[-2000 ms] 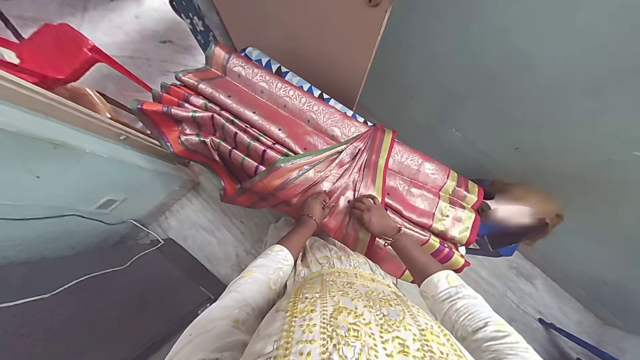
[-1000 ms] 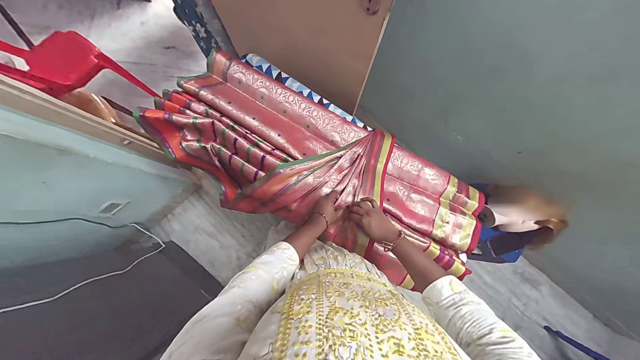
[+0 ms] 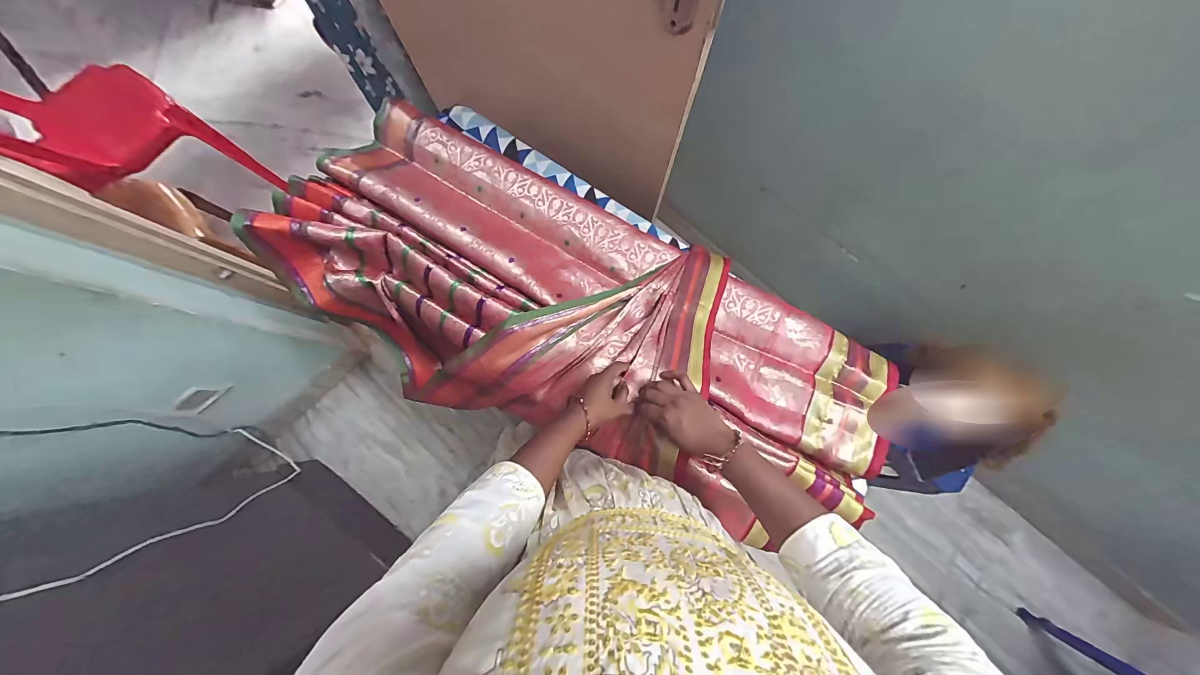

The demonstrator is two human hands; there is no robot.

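Observation:
A pink-red brocade sari (image 3: 562,253) with green, orange and gold borders is spread in long folds across the middle of the view. Its folds gather to a pinch near the centre, beside a striped red and yellow border band. My left hand (image 3: 605,398) grips the gathered cloth at its near side, fingers bent. Close to its right, my right hand (image 3: 684,412) holds the cloth beside the striped band, knuckles up. Both wrists wear bangles. The fingertips are partly hidden in the folds.
Beneath the sari's far edge shows a blue and white triangle-patterned cloth (image 3: 562,173). A red plastic chair (image 3: 108,122) stands at upper left, beyond a ledge. A blurred person (image 3: 966,403) is at the sari's right end. A white cable (image 3: 187,530) crosses the dark surface at lower left.
My two hands have come closer together on the gathered cloth since the oldest frame. The sari lies much as before.

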